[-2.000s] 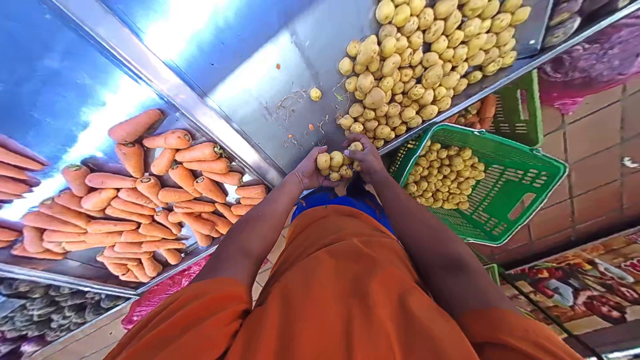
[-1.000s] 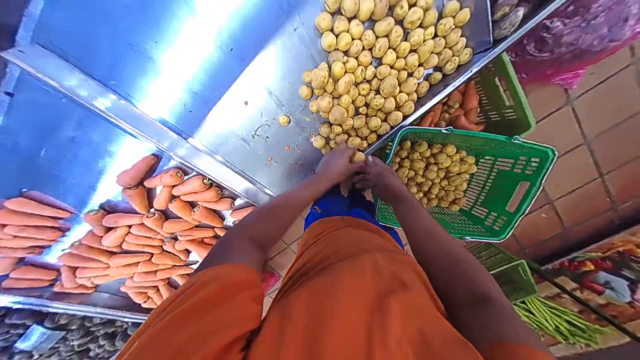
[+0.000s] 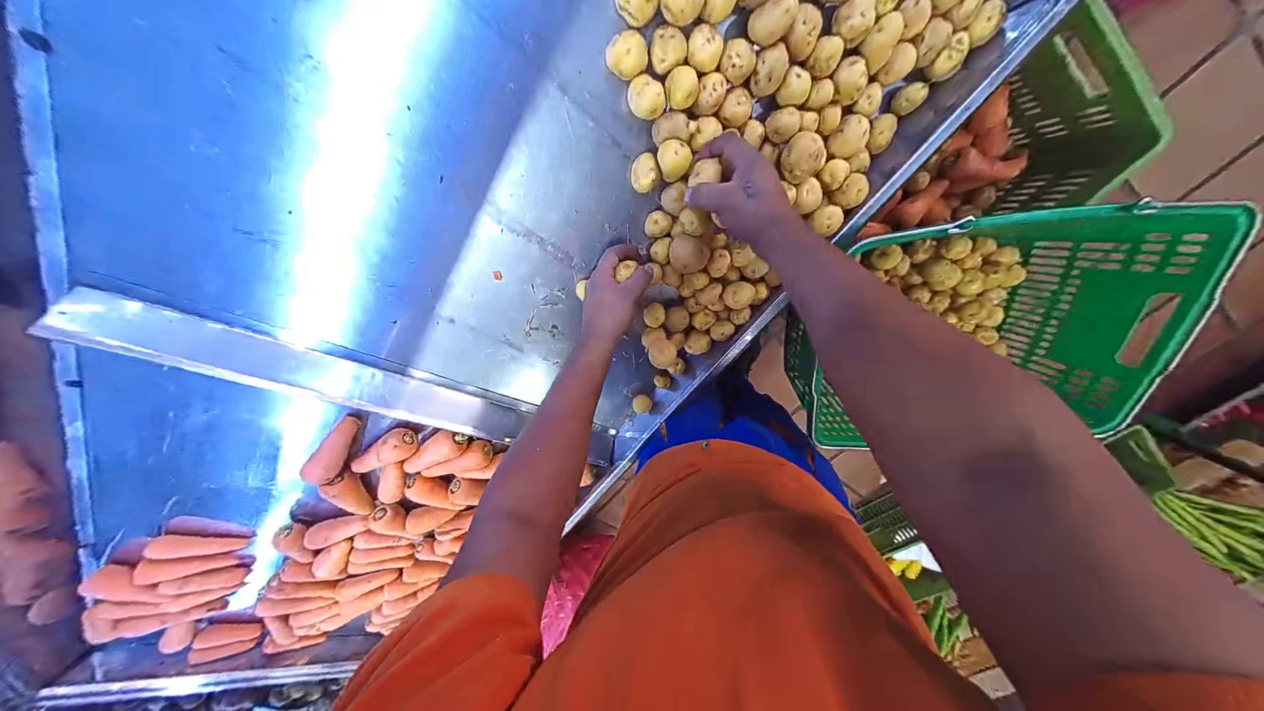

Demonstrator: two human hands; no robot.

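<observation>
Many yellow potatoes (image 3: pixel 805 153) lie spread over a metal display shelf (image 3: pixel 474 286). At the left edge of the pile, my left hand (image 3: pixel 614 288) has its thumb and fingers around a small potato (image 3: pixel 626 271). My right hand (image 3: pixel 746 188) reaches into the pile from the right, its thumb and forefinger around another potato (image 3: pixel 704 172). Small potatoes lie on the metal between and below the hands. A green plastic basket (image 3: pixel 1096 296) with potatoes inside (image 3: pixel 953 281) hangs or stands by the shelf's edge, beneath my right forearm; its support is hidden.
A metal divider (image 3: pixel 286 363) separates the potatoes from a heap of carrots (image 3: pixel 385 543) at lower left. Another green crate (image 3: pixel 1076 118) holds carrots at the right, beyond the shelf's raised edge (image 3: pixel 948 118). Green vegetable stalks (image 3: pixel 1215 533) are at the far right over the tiled floor.
My hands were together near the shelf's front edge and are now apart over the pile. The potatoes seen in my hands two seconds ago are no longer there. The view has shifted.
</observation>
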